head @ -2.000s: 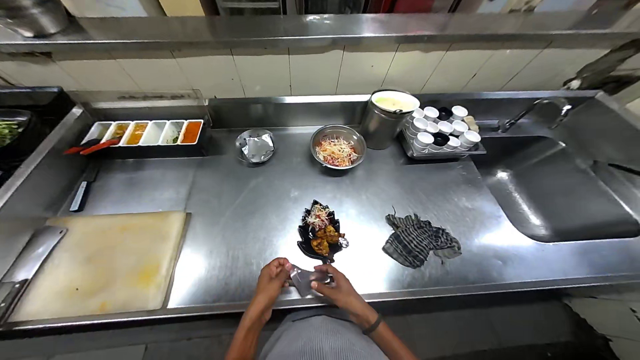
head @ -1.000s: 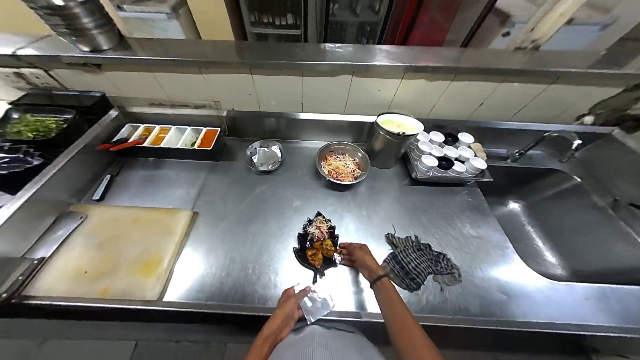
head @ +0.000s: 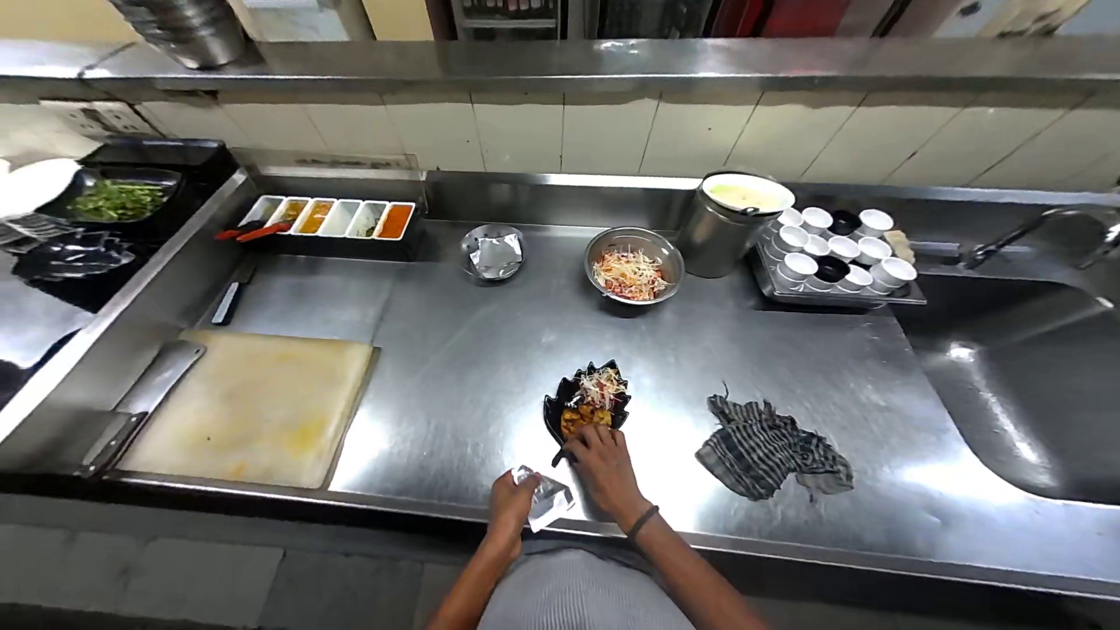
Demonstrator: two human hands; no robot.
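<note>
A black leaf-shaped dish (head: 555,411) stands near the front of the steel counter, bearing browned food pieces (head: 584,418) and shredded vegetables (head: 602,387). My right hand (head: 605,464) reaches over its near end, fingertips at the browned pieces; whether they grip one is hidden. Below and left of the dish, my left hand (head: 511,507) pinches a crumpled sheet of aluminium foil (head: 549,502) near the counter's edge. More foil pieces (head: 497,255) lie in a small metal bowl (head: 470,269) farther back. Beside it is a steel bowl (head: 674,262) of shredded vegetables.
A cutting board (head: 254,407) with a cleaver (head: 162,376) is at left, a knife (head: 229,302) behind it. A condiment tray (head: 339,219) stands back left. At right are a checked cloth (head: 770,448), a steel pot (head: 713,234), a tray of small cups (head: 840,297) and a sink (head: 1032,376).
My right hand has moved from the dish's right side to the food at its near end. Two seconds ago both hands were at the foil; the left still holds it.
</note>
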